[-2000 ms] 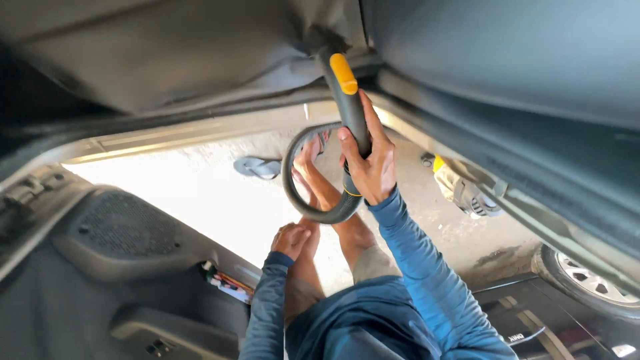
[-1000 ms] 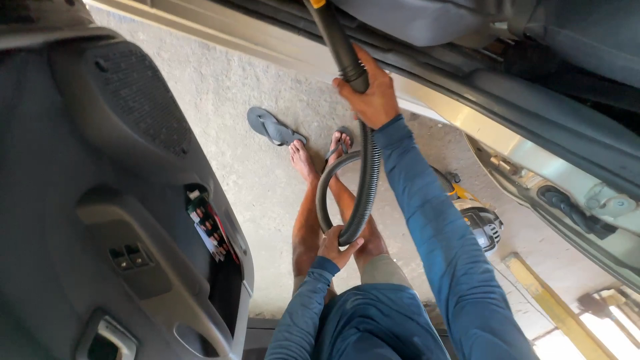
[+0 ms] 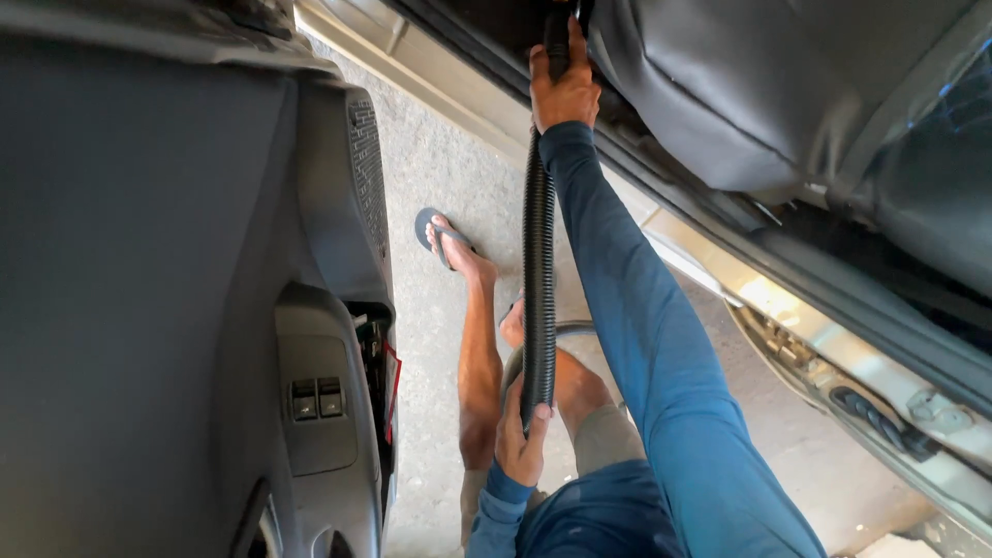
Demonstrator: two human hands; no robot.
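My right hand [image 3: 567, 89] is closed around the black handle end of a vacuum hose, above the car's door sill; the far tip of the handle is cut off at the top edge of the view. From there the ribbed black vacuum hose [image 3: 539, 287] runs down between my legs' side of the view to my left hand [image 3: 523, 442], which grips its lower bend. A further loop of the hose passes behind my knee area and right forearm. Both sleeves are blue.
An open car door with window switches [image 3: 316, 398] and a filled door pocket [image 3: 380, 372] stands on the left. The pale door sill [image 3: 465, 116] crosses diagonally, with a dark car seat [image 3: 697, 93] beyond it. My foot in a flip-flop [image 3: 446, 236] is on the concrete floor [image 3: 426, 325].
My right hand has moved the hose handle into the car, low beside the seat. The hose between my hands is straighter. One foot is now in the flip-flop that stood beside it. The view has shifted.
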